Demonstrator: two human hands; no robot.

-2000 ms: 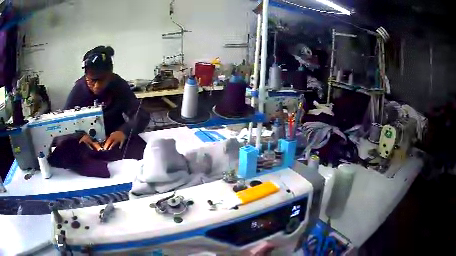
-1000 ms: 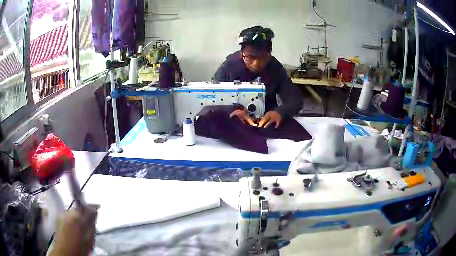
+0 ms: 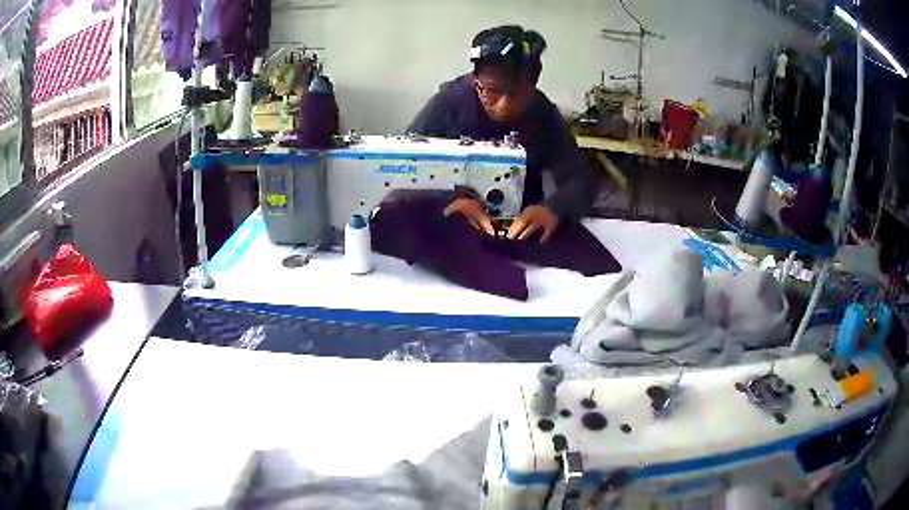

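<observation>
A light grey garment piece (image 3: 374,478) lies on the near white table (image 3: 289,398) at the bottom centre, its lower part cut off by the frame edge. The near lockstitch machine (image 3: 688,428), white with a blue stripe, stands at the lower right. The needle area is out of the frame. Neither of my hands shows at this moment. A bunched grey garment pile (image 3: 658,314) lies behind the near machine.
A person (image 3: 518,149) sits opposite at a white and blue machine (image 3: 399,179), both hands on dark purple cloth (image 3: 454,244). A small white thread cone (image 3: 358,247) stands there. A red plastic bag (image 3: 68,299) lies at left. An orange block (image 3: 854,385) sits on the near machine.
The view first swings left, then shifts slightly. The hand at lower left one second ago is out of view. A smooth white panel edge on the near table no longer shows; grey cloth shows bunched lower down.
</observation>
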